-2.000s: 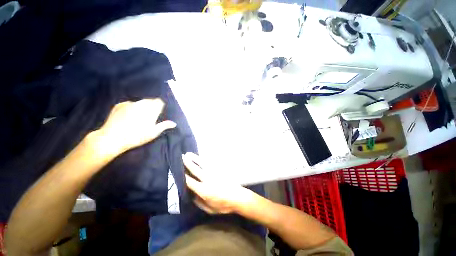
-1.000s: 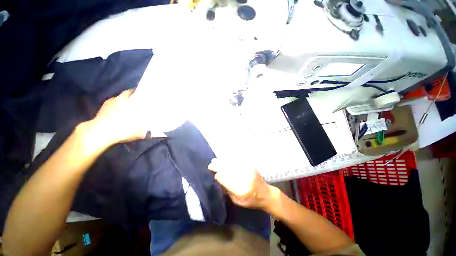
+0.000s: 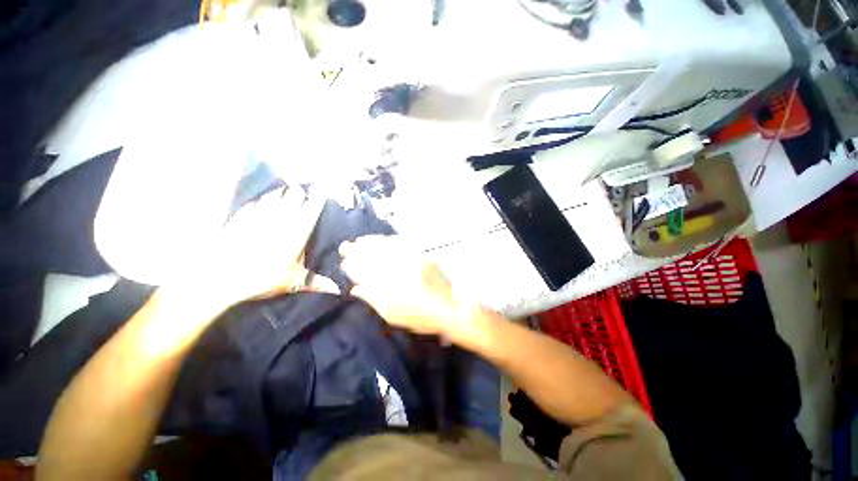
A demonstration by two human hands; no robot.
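The dark garment piece (image 3: 282, 352) lies over the front table edge, with its upper end near the glare around the needle and presser foot (image 3: 376, 183). A narrow pale strip (image 3: 390, 399) shows against the cloth at its lower right. My left hand (image 3: 249, 249) is on the cloth at its upper left, washed out by glare and partly behind a bright rounded object. My right hand (image 3: 400, 287) holds the cloth edge just in front of the needle area. The fingertips of both hands are close together and blurred.
The white sewing machine (image 3: 649, 56) with a lit screen stands behind. A black smartphone (image 3: 539, 225) and a tan parts tray (image 3: 729, 202) lie on the table at right. A red crate (image 3: 593, 343) with black cloth (image 3: 710, 362) is below. More dark cloth lies at far left.
Both hands and the garment have moved closer to the needle, and the hands have come together. The camera view has shifted, and a bright rounded object now covers part of the upper left.
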